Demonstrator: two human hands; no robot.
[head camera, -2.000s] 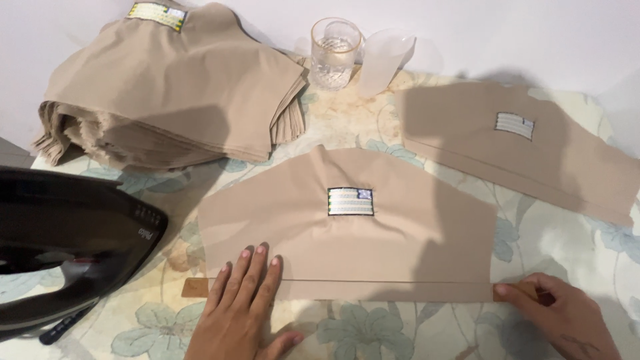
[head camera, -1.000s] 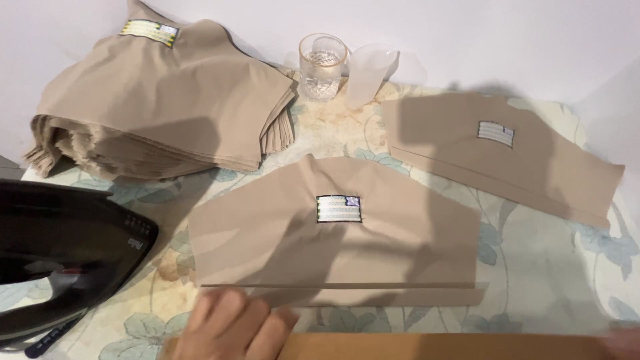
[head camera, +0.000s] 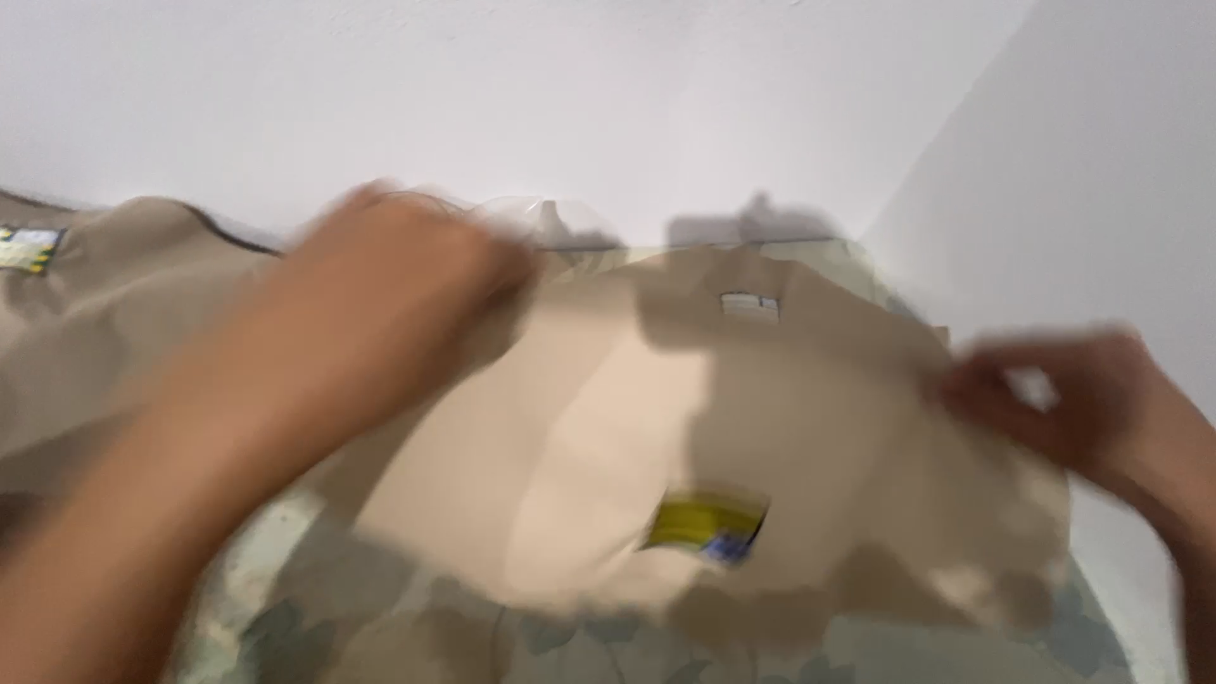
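Note:
Both my hands hold up a beige fabric piece (head camera: 608, 456) by its upper corners, and it hangs with a yellow-and-blue patch near its lower edge. My left hand (head camera: 427, 266), blurred, grips the corner at the upper left. On the right, my right hand (head camera: 1054, 389) pinches the other corner between thumb and fingers. Behind the held piece, a second beige fabric piece (head camera: 807, 285) with a whitish label lies on the table; the held cloth hides its lower part.
A pile of beige fabric pieces (head camera: 142, 256) with a label stands at the left. Clear glass or plastic items (head camera: 532, 214) show partly behind my left hand. A floral cloth (head camera: 589, 655) covers the table, and a white wall rises behind.
The fabric piece that lay flat in front is now lifted and turned, held in both hands. Both hands have moved up and away from the front edge. The view has shifted; the iron has left it.

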